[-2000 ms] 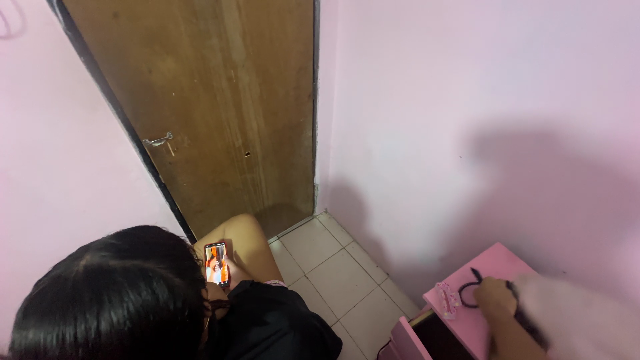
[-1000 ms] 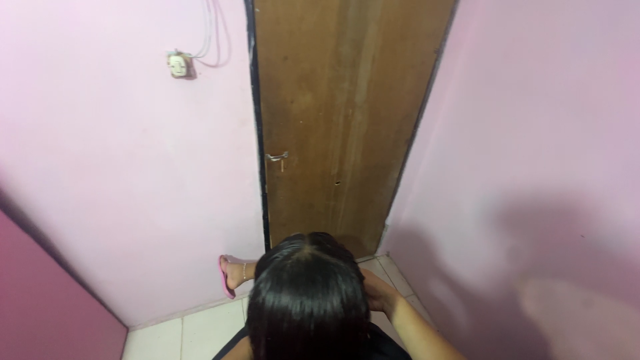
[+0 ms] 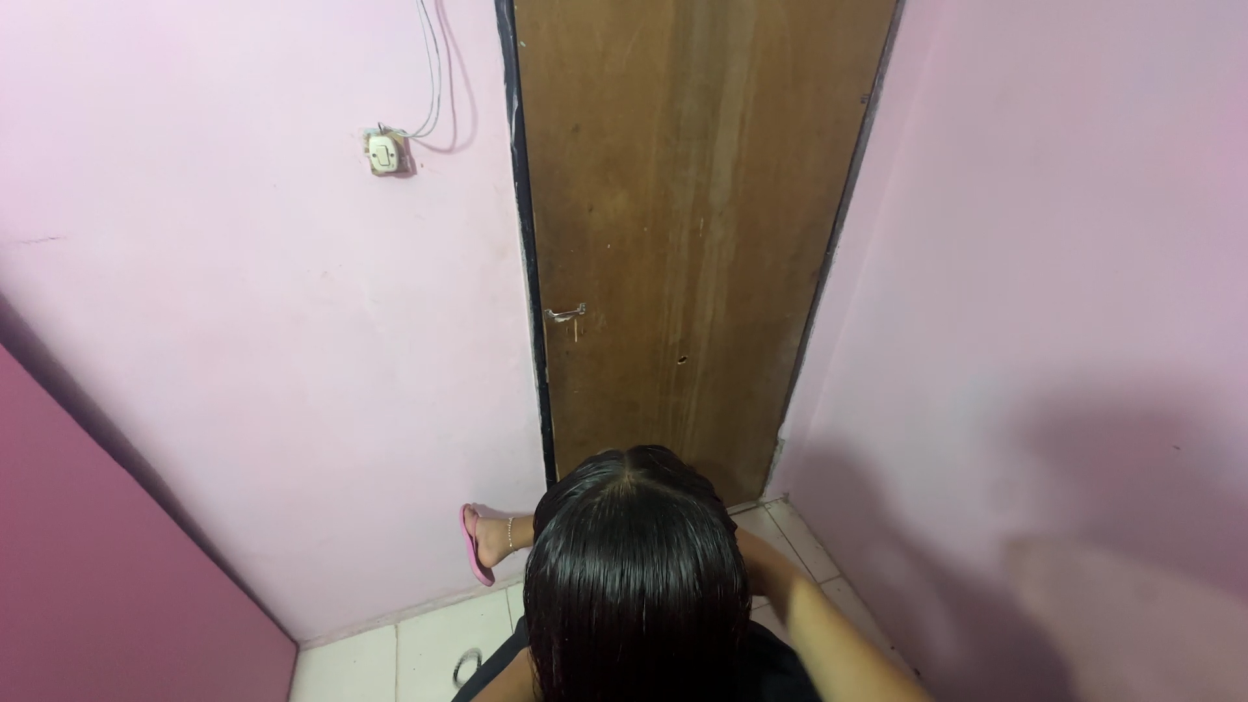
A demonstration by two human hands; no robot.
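A seated person with long, straight, dark hair [image 3: 639, 575], parted in the middle, is seen from above at the lower middle. My right hand [image 3: 765, 568] is at the right side of this hair, with the forearm coming in from the lower right. Its fingers are hidden behind the hair, so whether it holds anything cannot be told. My left hand is out of view. Part of the person's dark top [image 3: 780, 668] shows below the hair.
A brown wooden door [image 3: 673, 244] with a metal latch [image 3: 565, 313] stands ahead. Pink walls flank it, the left one bearing a switch [image 3: 386, 154]. A foot in a pink flip-flop [image 3: 473, 551] sticks out left. A dark loop [image 3: 466, 666] lies on the tiles; a pink panel [image 3: 117, 565] stands left.
My right hand has moved from the pink drawer unit, where it was at a dark object, to the side of the person's hair. The view has swung left, and the phone and drawers are out of sight.
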